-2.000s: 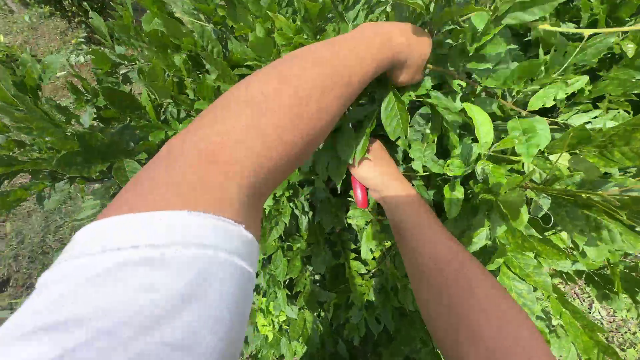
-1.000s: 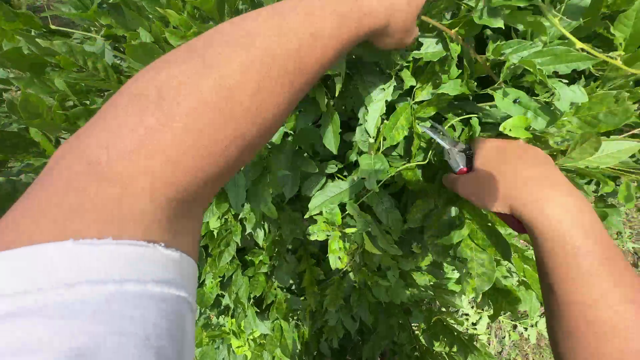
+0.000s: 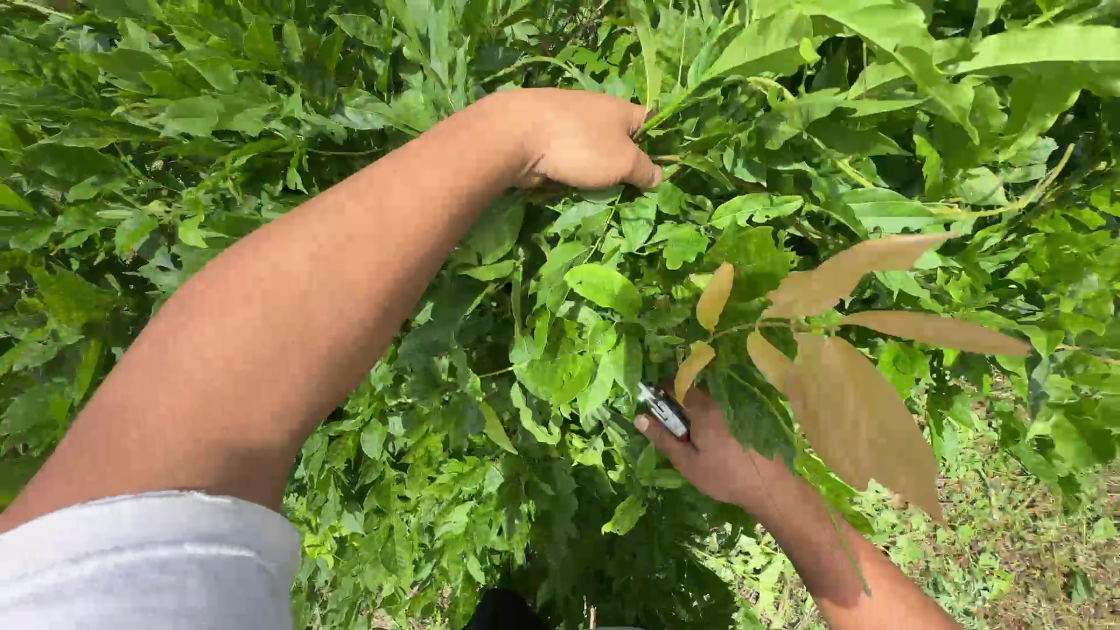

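In the upper middle of the head view, my left hand (image 3: 586, 140) is closed on leafy green stems (image 3: 674, 109) of a dense shrub. Lower and to the right, my right hand (image 3: 713, 446) holds pruning shears (image 3: 665, 411) with a metal head and a bit of red showing. The shears point up and left, against the foliage; whether their blades are apart I cannot tell. A sprig with brownish-yellow leaves (image 3: 862, 402) hangs just above my right hand and partly covers it and the wrist.
Thick green foliage (image 3: 175, 157) surrounds both arms. At the right, a thin bare-ended stem (image 3: 1046, 179) sticks up. Ground with low weeds and dry litter (image 3: 1006, 516) shows at the lower right. Something dark (image 3: 503, 612) is at the bottom edge.
My right hand has moved down with the shears. The brownish-yellow sprig now hangs over it. My left hand, cut off by the top edge one second ago, is in full view.
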